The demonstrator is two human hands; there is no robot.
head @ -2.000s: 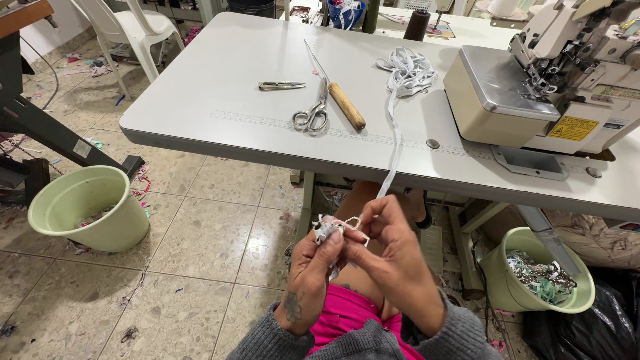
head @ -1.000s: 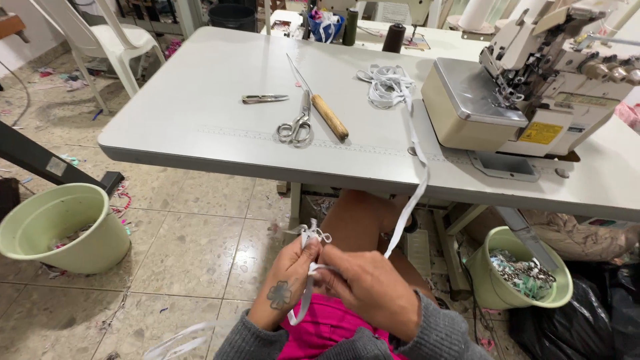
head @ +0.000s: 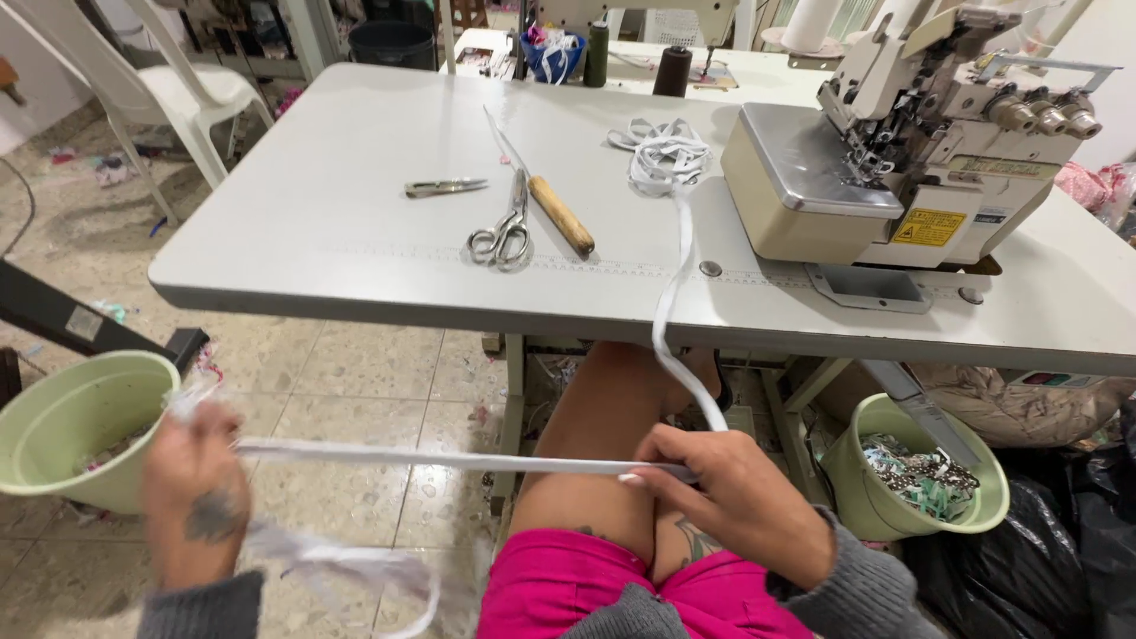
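A white fabric strip (head: 497,461) is stretched nearly level above my lap, between my two hands. My left hand (head: 197,484), blurred, is closed on its left end and on a bunched part; blurred loops hang below that hand. My right hand (head: 723,497) pinches the strip between thumb and fingers at the right. From there the strip runs up over the table edge to a loose white pile (head: 667,158). Metal scissors (head: 502,232), a thread snipper (head: 445,186) and a thin tool with a wooden handle (head: 561,216) lie on the white table (head: 355,257).
An overlock sewing machine (head: 932,169) stands on the table's right. Green buckets with scraps stand at left (head: 89,426) and right (head: 843,484). A black plastic bag (head: 1003,559) lies at lower right. A white chair (head: 204,98) and a blue container (head: 555,58) are farther back.
My left hand has moved far to the left, away from my right hand, and the strip is now stretched between them. Earlier both hands were close together over my lap.
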